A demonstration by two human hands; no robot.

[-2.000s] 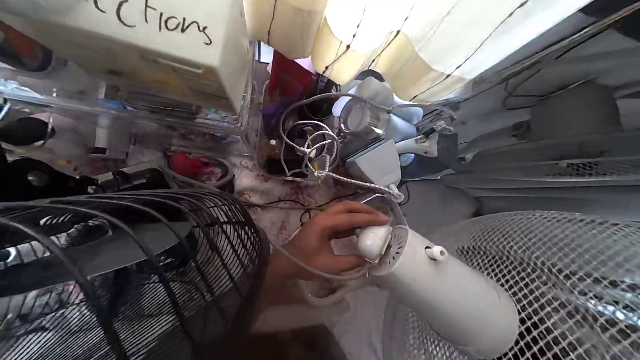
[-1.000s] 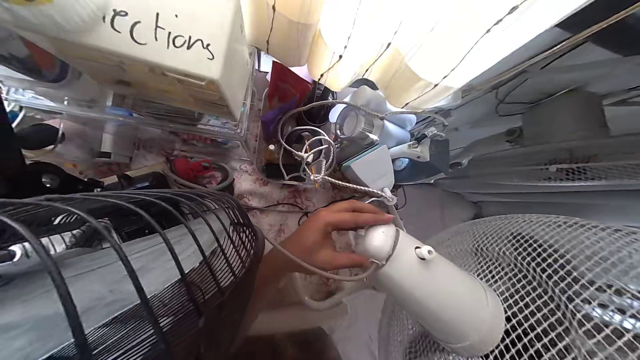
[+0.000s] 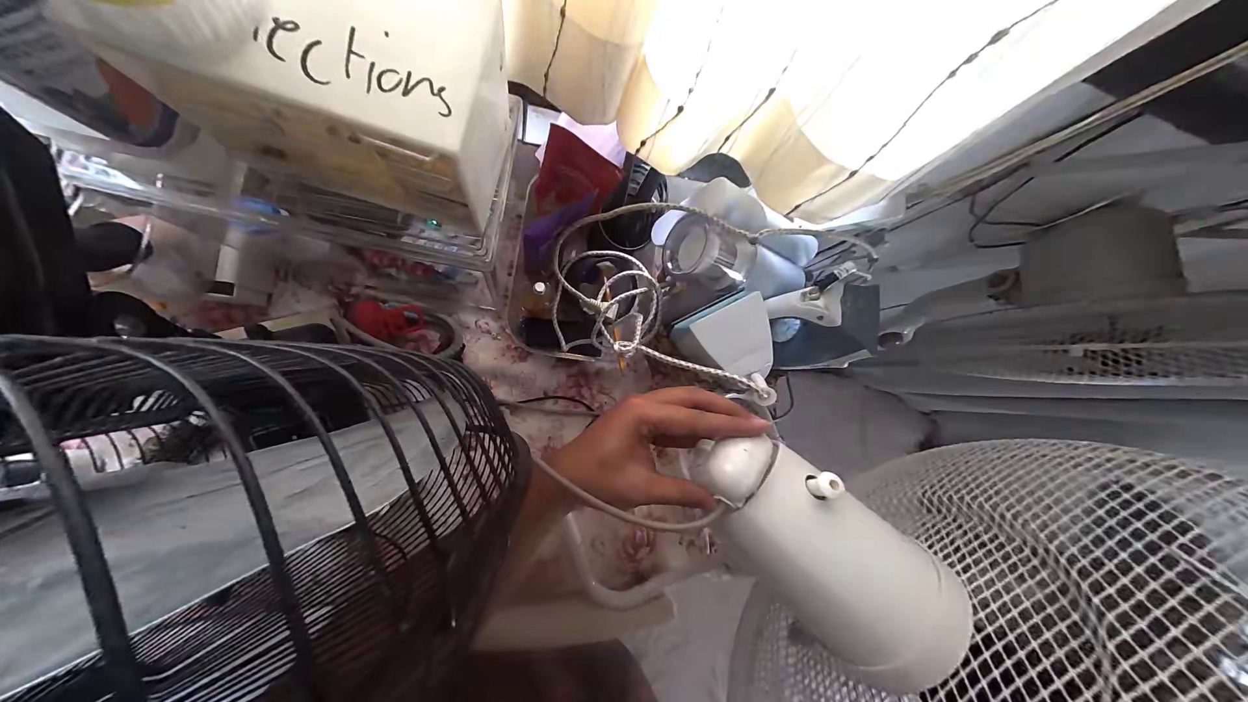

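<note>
My left hand (image 3: 648, 448) reaches in from the lower left, thumb and fingers around a rounded white plastic end cap (image 3: 731, 470). The cap sits against the end of a white cylindrical fan motor housing (image 3: 853, 575), which has a small white knob (image 3: 825, 486) on its side. A white cord (image 3: 624, 515) loops under my hand to the cap. Behind the housing, at the lower right, spreads a white mesh fan grille (image 3: 1063, 565). My right hand is not in view.
A black wire fan guard (image 3: 283, 478) fills the lower left, close to my forearm. Beyond lie a clear tray with a coiled rope cord (image 3: 624, 302), a glass jar (image 3: 702, 249), a white-handled brush (image 3: 804, 305) and a box bearing writing (image 3: 390, 107). Curtains hang behind.
The end cap has moved onto the end of the motor housing, covering the vented end that showed two seconds ago. My left hand has kept hold of the cap.
</note>
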